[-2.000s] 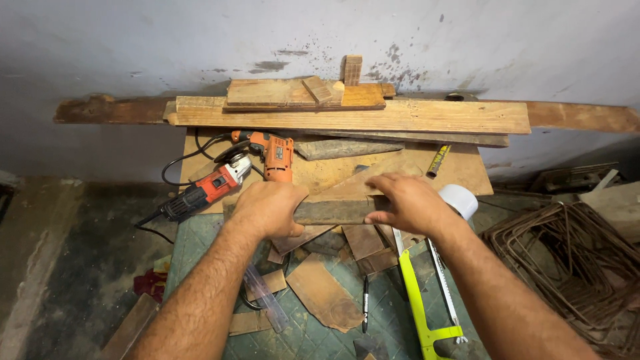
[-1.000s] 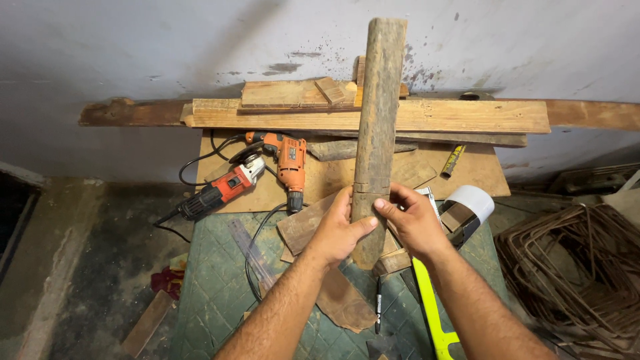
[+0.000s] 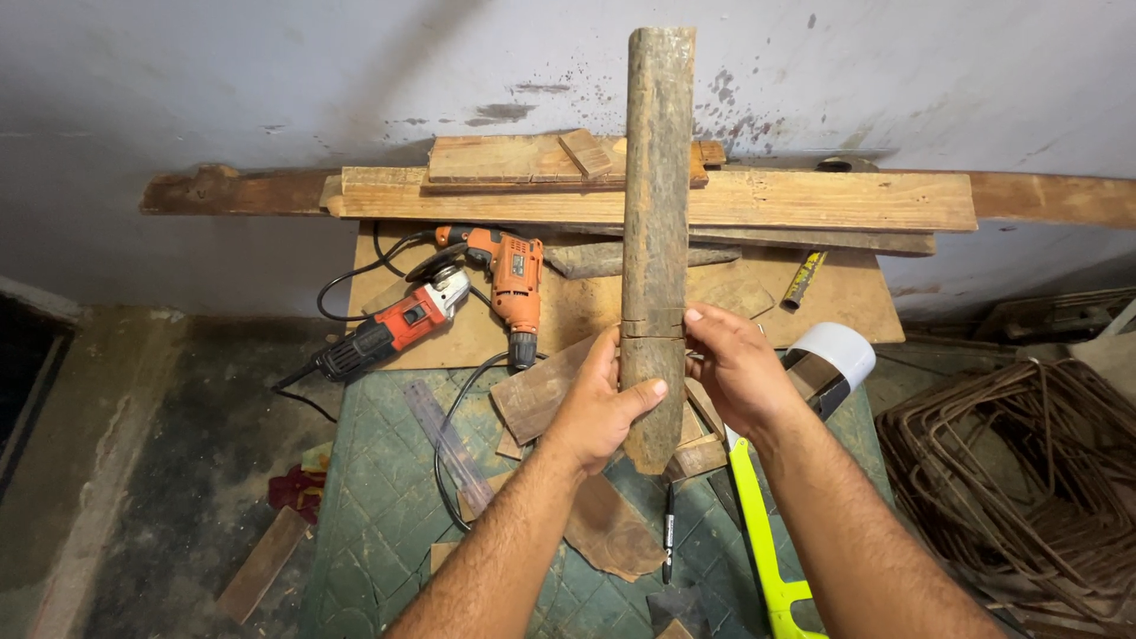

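A long weathered wooden piece point(image 3: 658, 195) with a rounded lower end stands up in front of me, held between both hands. Two thin cuts cross it near my fingers. My left hand point(image 3: 608, 413) grips its lower left side, the thumb lying across its face. On the right edge, beside the cuts, my right hand point(image 3: 732, 359) holds it with thumb and fingers. Under and around the hands lie wood offcuts point(image 3: 541, 390), a black marker point(image 3: 669, 532) and a bright yellow-green hacksaw point(image 3: 759, 524), partly hidden by my right forearm.
An orange drill point(image 3: 516, 275) and a red-black angle grinder point(image 3: 390, 324) rest at the left on a board point(image 3: 843, 306). Planks point(image 3: 825, 200) are stacked along the wall. A clear ruler point(image 3: 448, 444) and a white roll point(image 3: 839, 351) lie on the green table point(image 3: 368, 497). Bent metal rods point(image 3: 1012, 479) stand at right.
The wooden piece was low and crosswise between my hands two seconds ago; it has been turned lengthwise and raised. Since one second ago, my right hand has moved up to its right edge.
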